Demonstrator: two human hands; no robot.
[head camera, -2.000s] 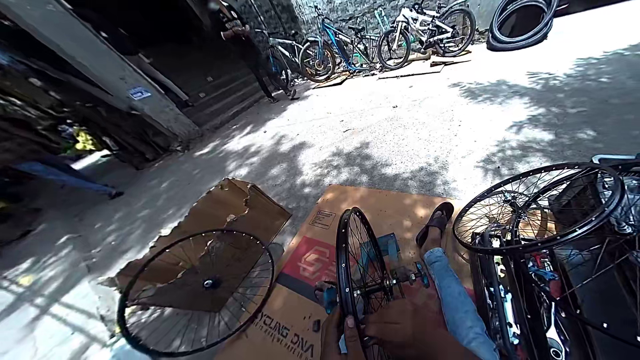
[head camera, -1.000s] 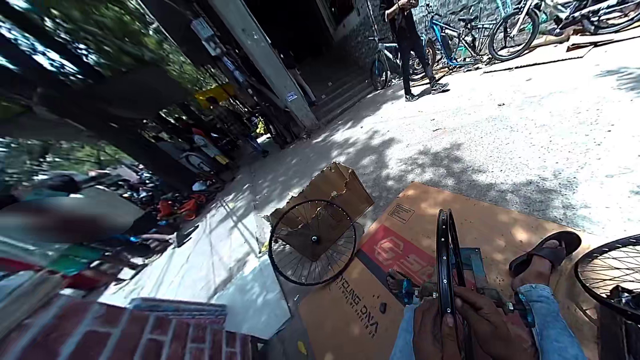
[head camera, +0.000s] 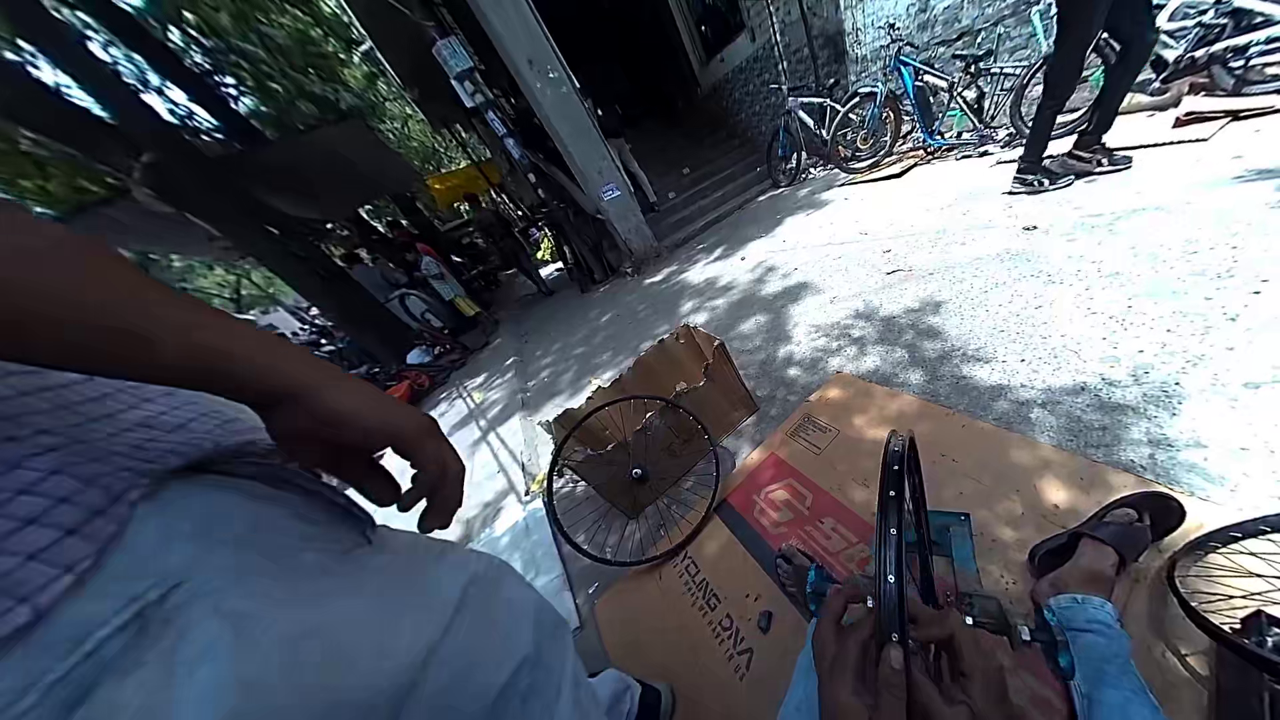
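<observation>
A black bicycle wheel rim (head camera: 893, 540) stands upright and nearly edge-on between my feet, over a flattened cardboard box (head camera: 870, 410). My left hand (head camera: 850, 650) is closed on the rim's lower left side, with the thumb near its edge. Just right of the rim, my right hand (head camera: 950, 660) is at the spokes with its fingers bent; what its fingertips touch is hidden. Behind the wheel lies a teal metal piece (head camera: 952, 545), partly covered. A small dark block (head camera: 764, 621) rests on the cardboard to the left.
At the left, another person stands close, one bare hand (head camera: 375, 450) hanging. A spoked wheel (head camera: 637, 480) lies against torn cardboard (head camera: 690, 370). Another wheel (head camera: 1225, 580) is at the right edge. Bicycles (head camera: 930, 100) and a person in dark trousers (head camera: 1075, 90) are farther back.
A person in a checked shirt and light trousers has come into view close by on the left. The view has swung left since the earliest frame. My hands stay at the upright wheel.
</observation>
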